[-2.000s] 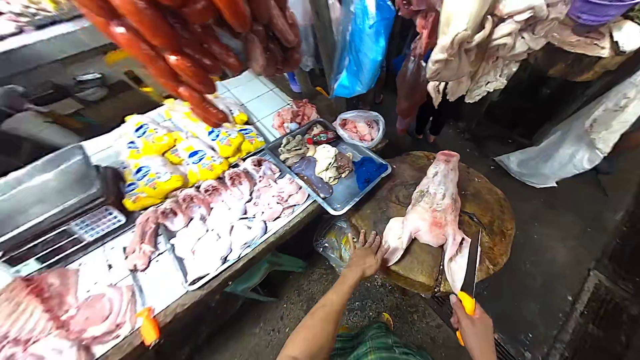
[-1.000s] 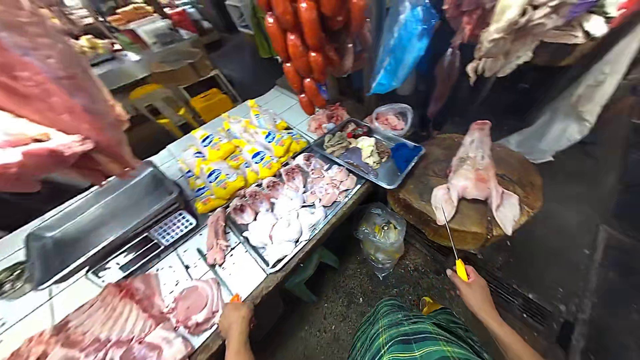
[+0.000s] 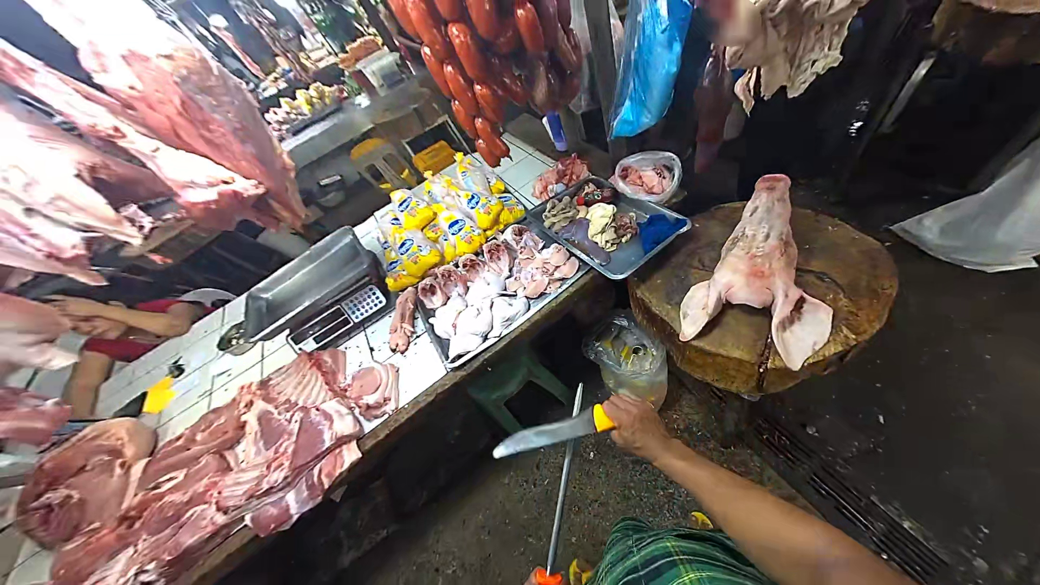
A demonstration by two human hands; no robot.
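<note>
My right hand [image 3: 638,426] is closed on the yellow handle of a butcher's knife [image 3: 543,435], whose blade points left and crosses a honing steel [image 3: 563,487]. At the bottom edge, my left hand [image 3: 543,577] holds the steel by its orange handle, rod upward; most of this hand is cut off by the frame. Beyond my right hand, a pig's head [image 3: 760,260] lies snout away on a round wooden chopping block [image 3: 853,284], touched by neither hand.
Left runs a tiled counter [image 3: 414,357] with pork slabs [image 3: 268,447], a scale [image 3: 341,313], a chicken tray [image 3: 479,317] and an offal tray [image 3: 621,260]. Sausages [image 3: 471,57] and meat [image 3: 162,106] hang above. A person's arm [image 3: 138,317] shows behind the counter. A plastic bag [image 3: 630,357] hangs near the block.
My left hand has left the block's edge and now holds the honing steel from the counter. My right hand has brought the knife left, away from the pig's head, across the steel.
</note>
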